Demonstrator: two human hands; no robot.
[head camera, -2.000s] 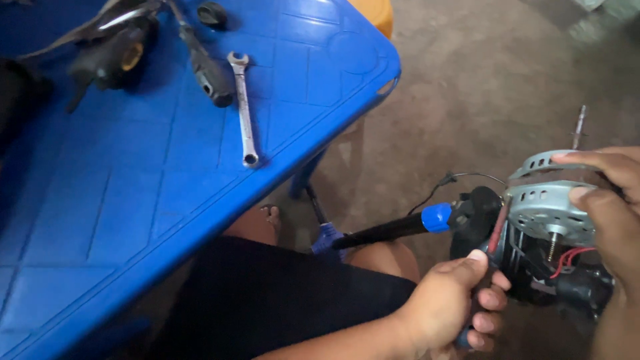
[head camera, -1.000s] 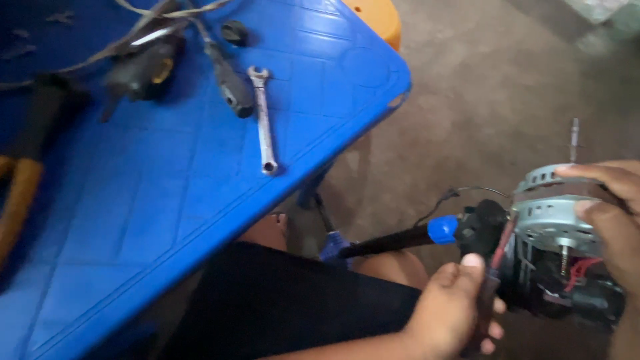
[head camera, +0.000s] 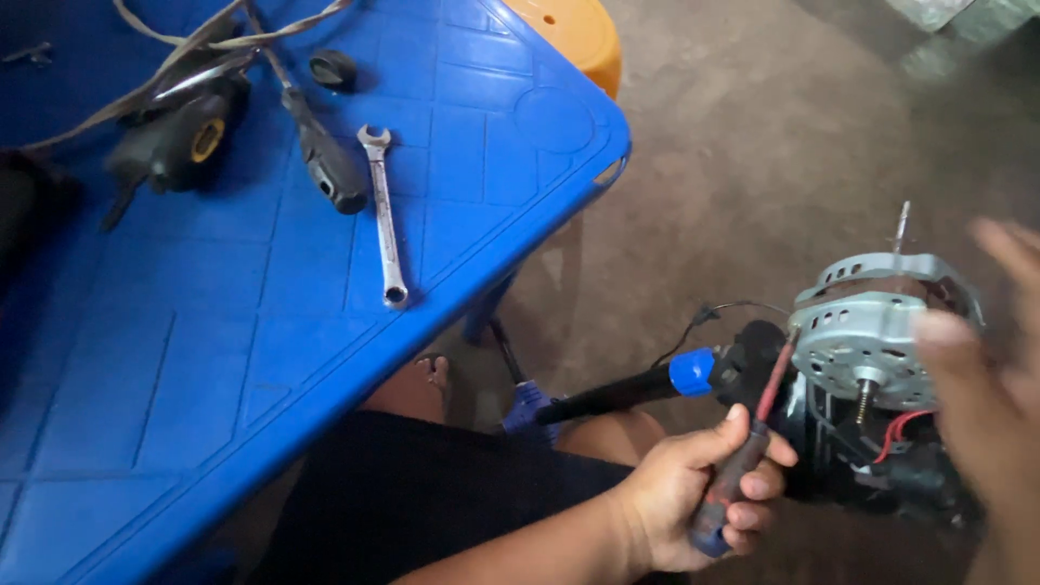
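Note:
My left hand (head camera: 707, 487) is closed around the handle of a screwdriver (head camera: 735, 479). The screwdriver's red shaft points up to the left edge of a fan motor (head camera: 861, 325) with a grey metal housing, its tip at a screw there. One long shaft rises from the motor's top and a threaded one points down. Blurred, my right hand (head camera: 975, 390) stands at the motor's right side with thumb and fingers spread; it hides part of the housing. Below the motor are red wires (head camera: 898, 431) and dark parts. A black pole (head camera: 609, 396) with a blue collar (head camera: 691, 372) joins the fan head.
On the blue plastic table (head camera: 203, 341) lie a combination wrench (head camera: 386, 219), a black-handled screwdriver (head camera: 325, 158), a black round knob (head camera: 332, 70), a black tool-like object (head camera: 175, 138) and a cord (head camera: 122, 101). An orange stool (head camera: 573, 32) stands behind the table's corner.
My right hand was on the motor housing and has come off it, its fingers now spread to the right. My left hand still holds the screwdriver at the motor's edge.

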